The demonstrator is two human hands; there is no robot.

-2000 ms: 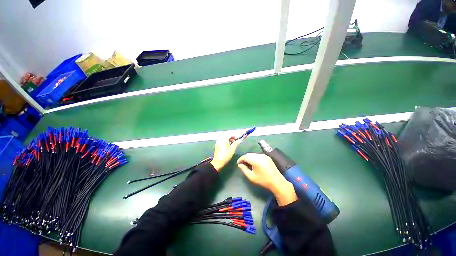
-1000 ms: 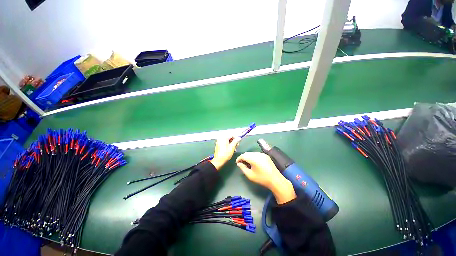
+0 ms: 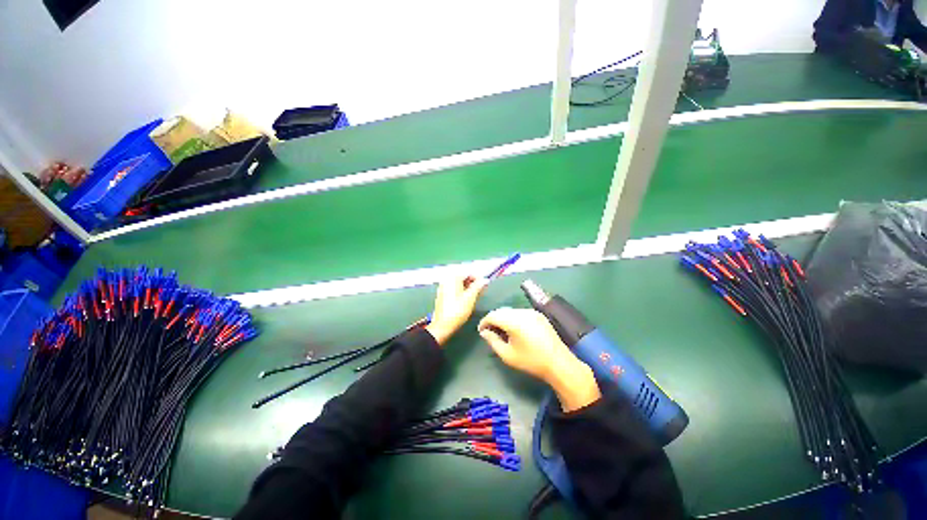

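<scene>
My left hand (image 3: 456, 305) is closed on a cable lead (image 3: 502, 267), whose blue and red end points up and right from the fingers. A few black leads (image 3: 315, 376) stretch to the left from beneath my left wrist. My right hand (image 3: 529, 343) is curled beside the nozzle of the heat gun; whether its fingers hold anything is hidden. The blue heat gun (image 3: 628, 391) lies on the bench with its silver nozzle pointing up and left. A small bunch of leads (image 3: 478, 432) with blue and red ends lies between my forearms.
A wide pile of leads (image 3: 117, 376) lies at far left. A narrower bundle (image 3: 788, 335) lies at right beside a dark plastic bag (image 3: 879, 289). A white upright (image 3: 651, 122) rises from the green shelf. Black trays (image 3: 208, 173) stand behind. A person (image 3: 869, 36) is at top right.
The view has shifted slightly. The lead in my left hand has turned slightly and shows more red behind its blue tip. My right hand stays almost still by the nozzle.
</scene>
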